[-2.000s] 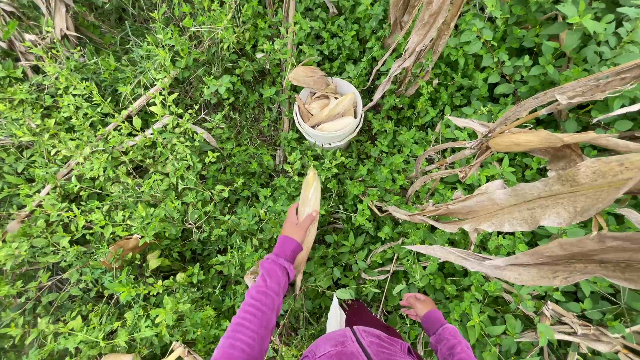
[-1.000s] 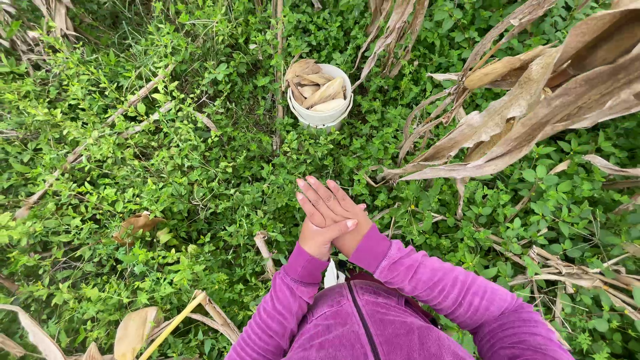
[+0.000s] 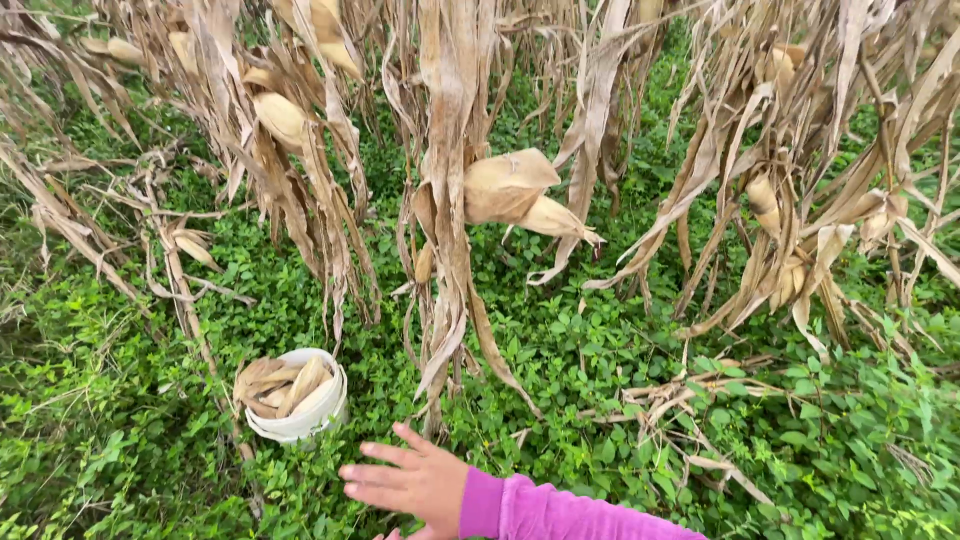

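Note:
My right hand [image 3: 420, 480] reaches in from the bottom right in a purple sleeve, fingers spread and pointing left, holding nothing. It is just below and to the right of a white plastic bucket [image 3: 330, 416], with a gap between them. Several dry corn ears in husks [image 3: 304, 384] fill the bucket up to its rim. My left hand cannot be made out. Above the right hand, a large husked corn ear [image 3: 510, 184] hangs on a dry corn stalk [image 3: 446, 247]. Another pale ear [image 3: 281, 120] hangs further left.
Rows of dry corn stalks with drooping leaves [image 3: 750, 187] cross the upper view, bearing several more ears. Low green weeds [image 3: 570, 337] cover the ground. Fallen stalks lie at the right [image 3: 690, 397] and at the left [image 3: 184, 300].
Two seconds ago my left hand held a corn ear; one second ago both hands were together without it. Now my right hand is apart, fingers spread. The view has tilted up strongly.

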